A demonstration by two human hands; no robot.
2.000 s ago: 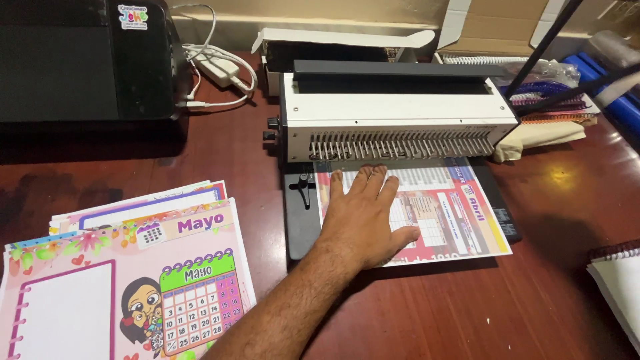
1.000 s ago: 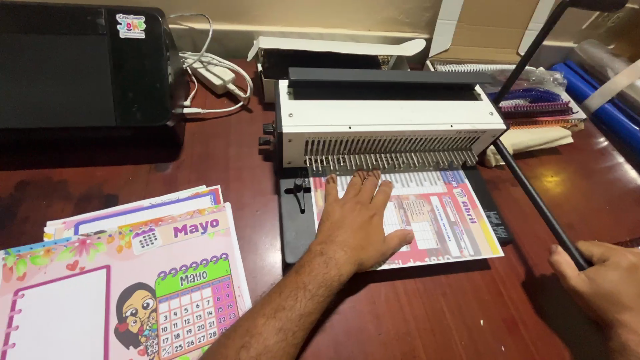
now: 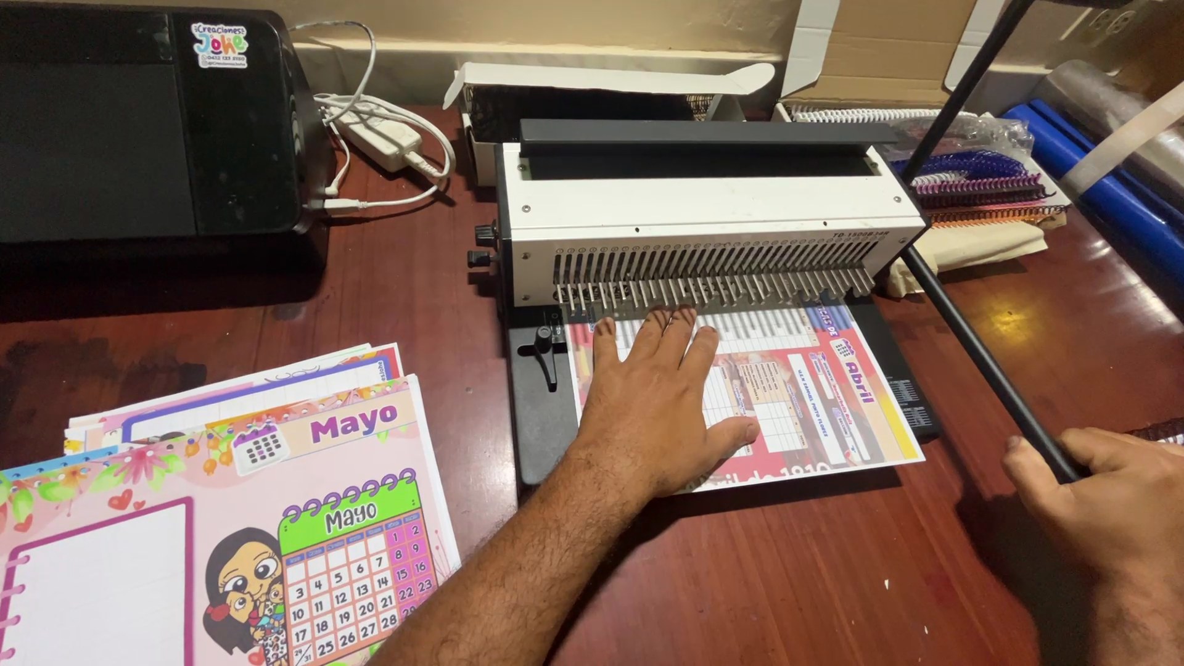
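A white and black punch-and-bind machine stands on the table, its row of metal pins facing me. A printed calendar sheet headed "Abril" lies on its black base, the far edge under the pins. My left hand rests on this sheet, palm down and fingers spread, fingertips close to the pins. At the right, my right hand is closed around the end of a black lever, which slants down from the machine's right side. Beside the base at the left lies a stack of printed sheets with a "Mayo" page on top.
A black printer stands at the back left, beside a white power adapter with cables. Behind the machine is an open white box. Binding coils, a cream cloth and blue rolls lie at the back right.
Two seconds ago my right hand was out of view; one second ago it held the lever, as it does now. My left hand has stayed on the sheet.
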